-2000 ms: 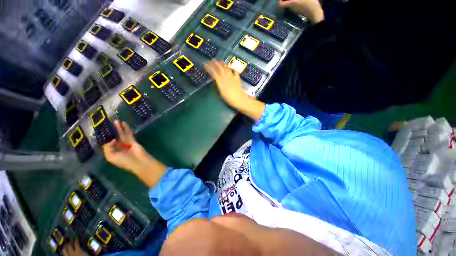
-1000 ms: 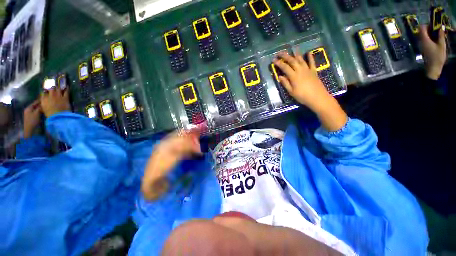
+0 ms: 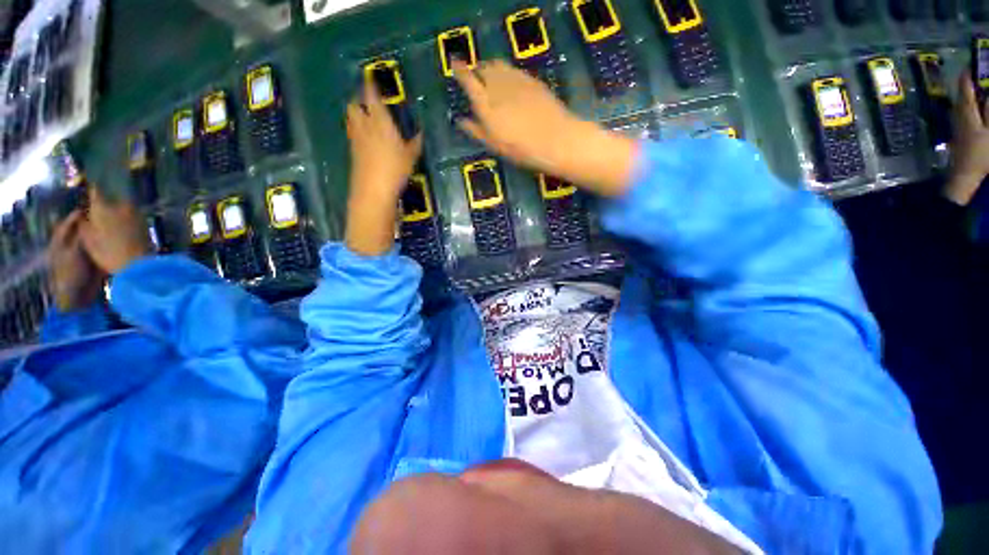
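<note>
Black keypad phones with yellow frames lie in two rows in a clear blister tray [image 3: 521,267]. My left hand [image 3: 380,157] is over the leftmost back-row phone [image 3: 385,82], index finger and thumb apart at its keypad. My right hand [image 3: 526,117] reaches across to the second back-row phone [image 3: 458,49], fingertips at its screen edge and keypad. Both phones appear to lie in the tray. The visible back-row screens are dark. My right forearm and sleeve cover part of the front row on the right.
At left, another worker's hands [image 3: 100,233] are beside a tray of phones with lit screens [image 3: 260,89]. At right, another person's hand [image 3: 968,141] is at a phone tray [image 3: 808,173]. A green mat [image 3: 320,98] shows between trays. A white sheet or board edge is at the top.
My left hand has moved from near my body up to the back-row leftmost phone. My right hand has moved left from the front row to the back row. The red item by my left hand no longer shows.
</note>
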